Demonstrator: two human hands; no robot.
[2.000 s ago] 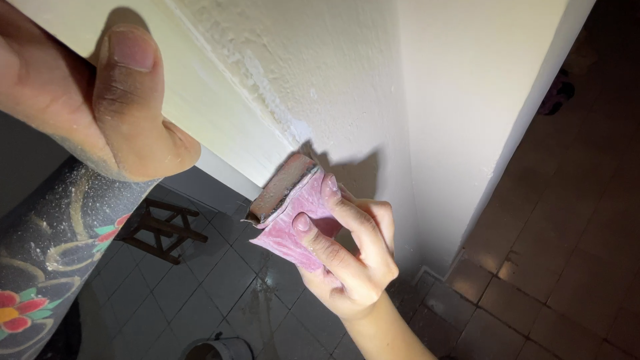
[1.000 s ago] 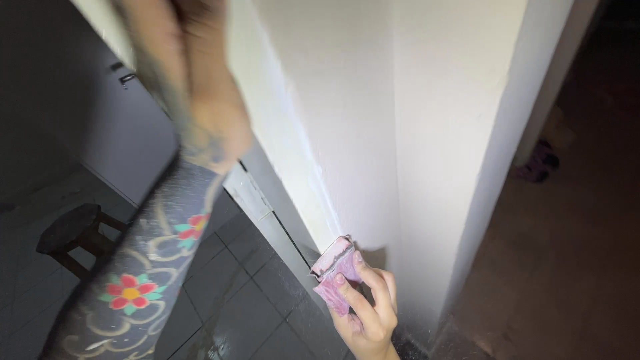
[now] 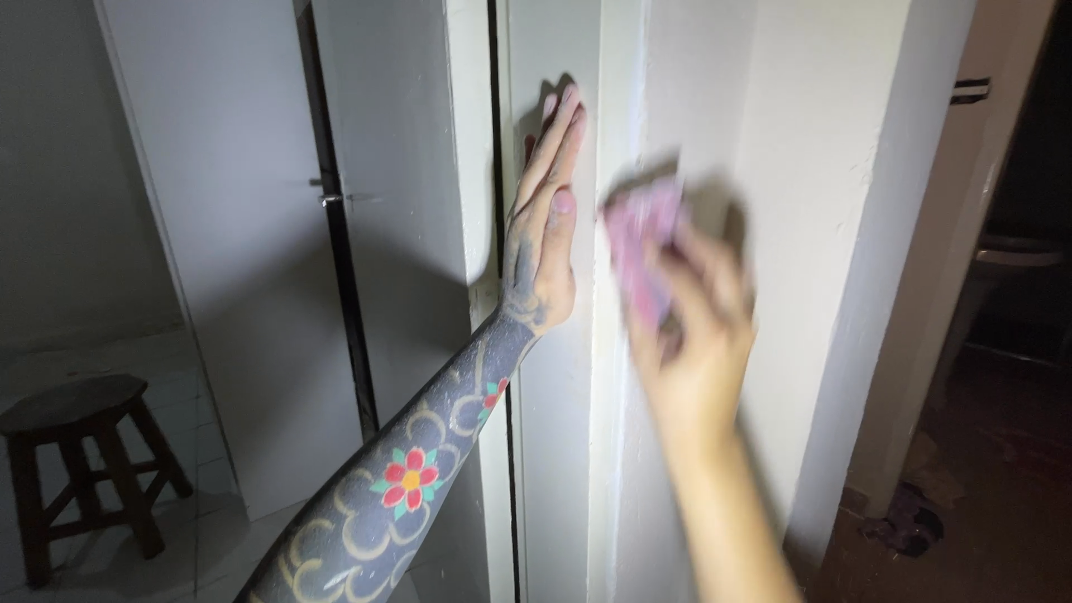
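My left hand (image 3: 548, 209) lies flat against the pale door frame (image 3: 553, 469), fingers pointing up and close together, with nothing seen in it. To its right, my right hand (image 3: 699, 318) grips a pink sheet of sandpaper or cloth (image 3: 643, 243), blurred by motion. The pink sheet appears folded around a block, whose dark edge shows at the top. It is in front of the white wall (image 3: 821, 209), beside the frame's edge; whether it touches the surface cannot be told.
A wooden stool (image 3: 75, 406) stands on the tiled floor at the left, near a pale door (image 3: 243, 251) with a metal handle (image 3: 331, 199). At the right, beyond the wall corner, a dark crumpled item (image 3: 909, 519) lies on the floor.
My left hand, blurred a second ago, now rests on the frame. My right hand has moved up along the wall with the pink sheet. The view has tilted up strongly.
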